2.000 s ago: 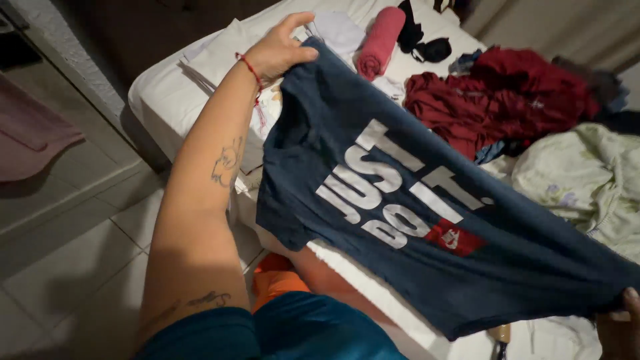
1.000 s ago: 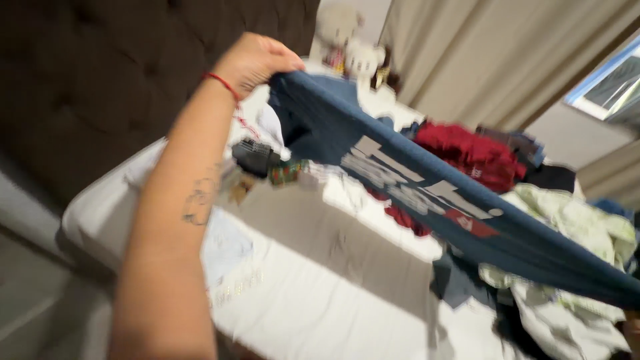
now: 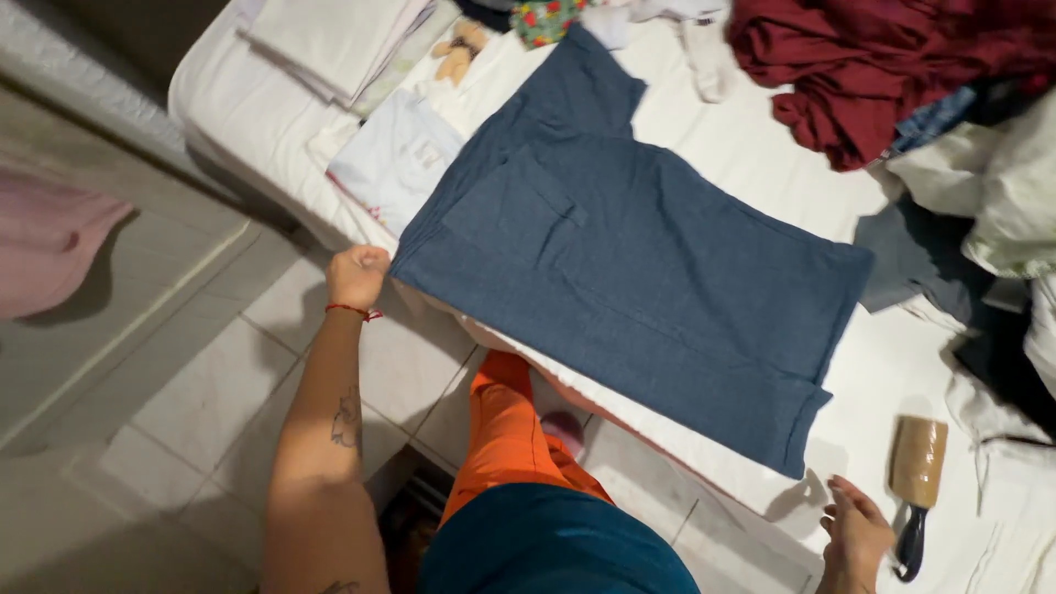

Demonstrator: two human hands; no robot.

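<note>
A dark blue T-shirt (image 3: 652,247) lies spread on the bed, its printed side hidden and one long side partly folded over. My left hand (image 3: 360,276), with a red string bracelet on the wrist, pinches the shirt's left corner at the mattress edge. My right hand (image 3: 856,524) is just below the shirt's lower right corner, fingers apart, with nothing in it. A lint roller (image 3: 917,470) with a black handle lies to the right of that hand.
A light blue printed garment (image 3: 400,157) and folded white cloth (image 3: 330,41) lie at the upper left. White socks (image 3: 701,49) are near the top. Dark red clothing (image 3: 891,66) and a light green cloth (image 3: 1023,198) are heaped at the right. The mattress edge (image 3: 627,412) runs diagonally before me.
The shirt, earlier held stretched up between both hands with its white lettering showing, now lies on the bed, lettering out of sight. My right hand has let go of it.
</note>
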